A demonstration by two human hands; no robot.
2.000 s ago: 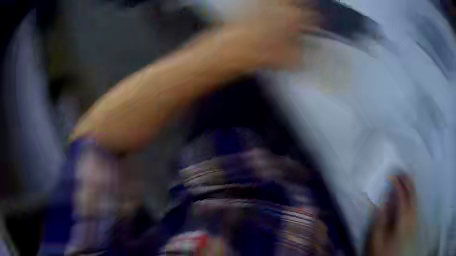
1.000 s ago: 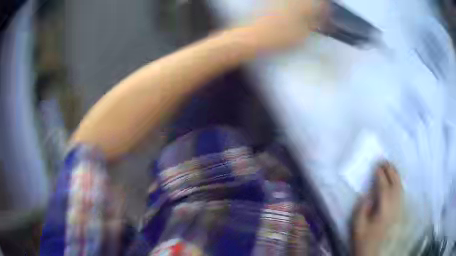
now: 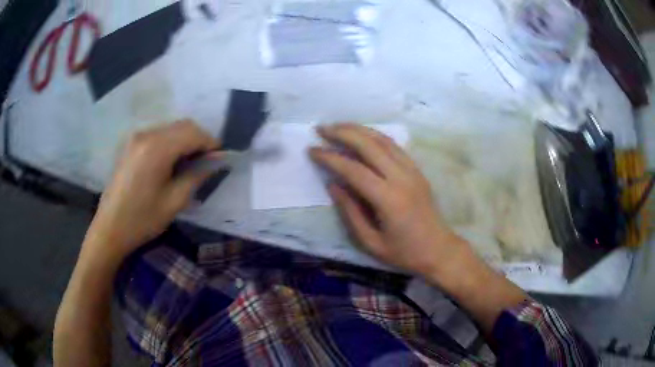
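A white rectangular sheet, likely interfacing [image 3: 284,175], lies flat at the table's middle. My right hand [image 3: 377,190] rests on its right part, fingers apart; the area under the palm is hidden. My left hand [image 3: 154,175] is left of the sheet. Its thumb and fingers pinch a thin grey piece [image 3: 226,159], blurred, that reaches toward the sheet's left edge. A dark fabric piece [image 3: 244,118] lies just behind the grey piece. Another bit of dark cloth [image 3: 211,186] shows beside my left fingers; I cannot tell whether it is separate.
Red-handled scissors [image 3: 64,50] and a dark cloth remnant [image 3: 133,50] lie upper left. A row of grey strips [image 3: 316,32] lies at the far side. A crumpled white heap [image 3: 549,43] is upper right. A dark iron [image 3: 585,186] stands at the right edge.
The view has swung from my body and the table's side to the table front. The left hand, earlier stretched out at a dark object, is now beside the sheet. Both hands are now close together.
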